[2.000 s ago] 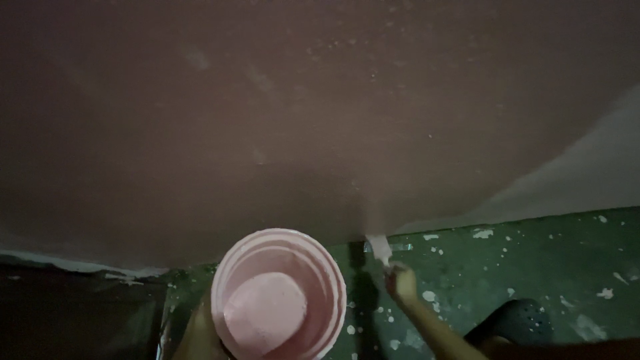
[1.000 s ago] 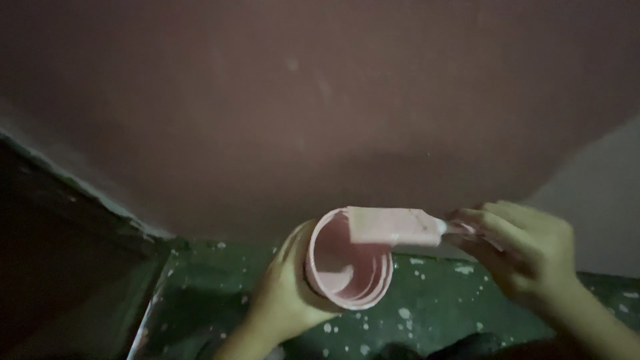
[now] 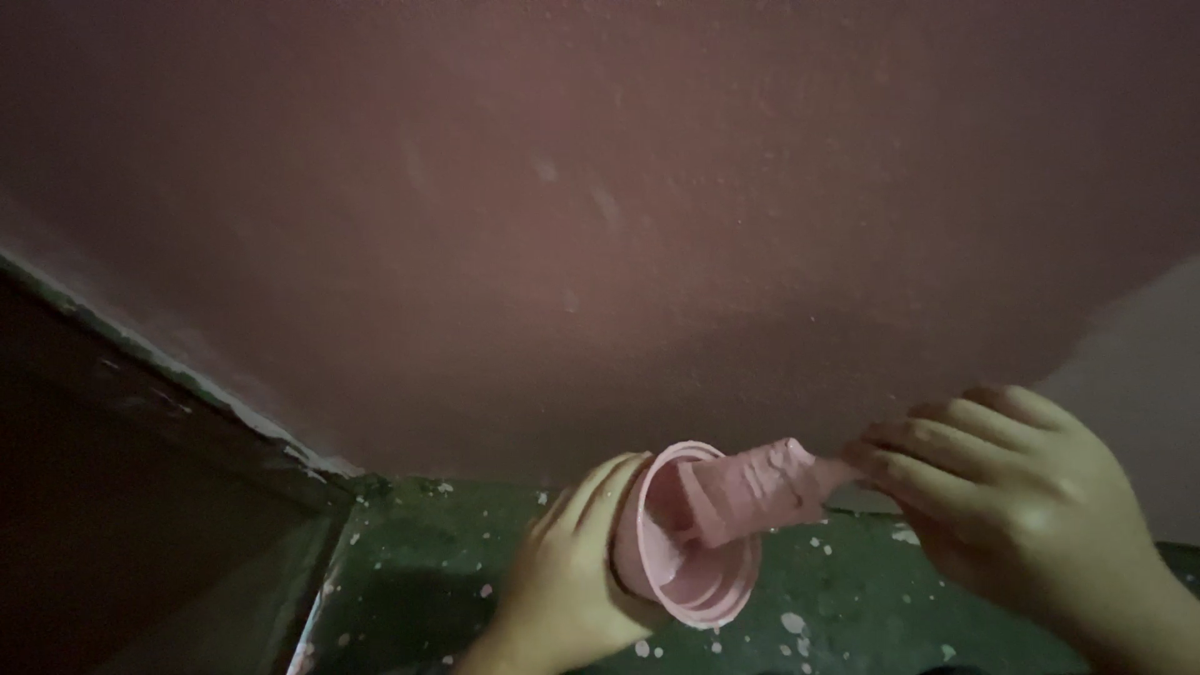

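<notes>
At the lower middle, my left hand (image 3: 586, 562) grips a pink plastic tub (image 3: 647, 553) from its left side, its mouth tilted toward the right. Pink paint (image 3: 664, 555) shows inside. My right hand (image 3: 1008, 487), to the right of the tub, holds the handle of a paintbrush (image 3: 759, 487) thickly coated in pink. The brush lies across the tub's rim with its bristle end inside the mouth. Behind both hands rises a wall (image 3: 600, 234) covered in pink paint, with a paler patch (image 3: 1134, 403) at the right.
A green floor (image 3: 422, 581) spotted with paint drops lies below the wall. At the left is a dark surface (image 3: 141, 487), with a rough, pale-edged strip (image 3: 216, 394) along the wall's border. The light is dim.
Two seconds ago the brush was low at the wall's foot; it then came up to the tub's rim. Since one second ago its bristle end has tipped down into the tub.
</notes>
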